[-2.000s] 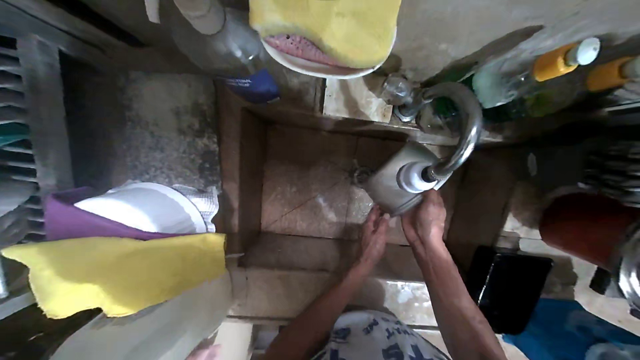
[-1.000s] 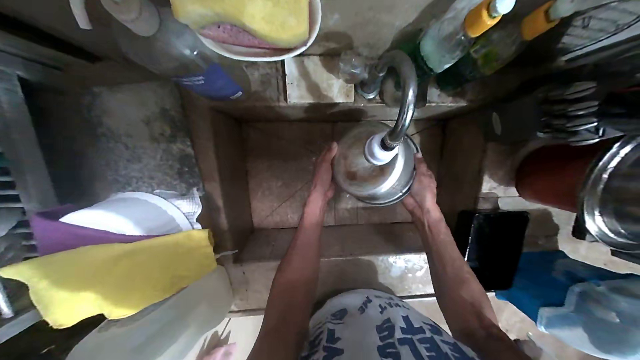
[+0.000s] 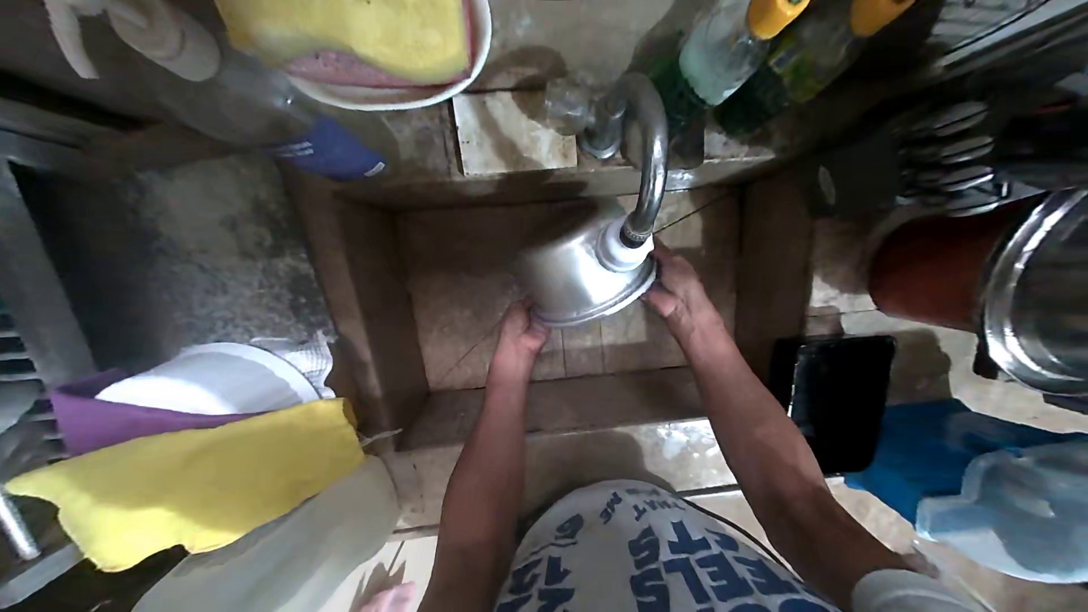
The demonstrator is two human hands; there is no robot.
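A round metal pot (image 3: 571, 276) is tilted under the spout of the curved metal faucet (image 3: 653, 153), over the tiled sink basin (image 3: 459, 280). My left hand (image 3: 520, 331) grips the pot's rim at its lower left. On the right side of the rim, my right hand (image 3: 677, 289) holds on, its fingers partly behind the pot. The faucet's white nozzle (image 3: 625, 246) overlaps the pot's outer wall in view. The inside of the pot faces away and is hidden.
Yellow cloth (image 3: 204, 476) and a white bowl (image 3: 212, 382) lie left of the basin. Bottles (image 3: 735, 51) stand behind it. A black tray-like object (image 3: 841, 399), a reddish-brown pot (image 3: 943, 263) and a blue plastic item (image 3: 943, 442) are at the right.
The pot has turned in my hands: a second ago its round face was toward me, and now its side shows, tilted. Both hands stay on its rim.
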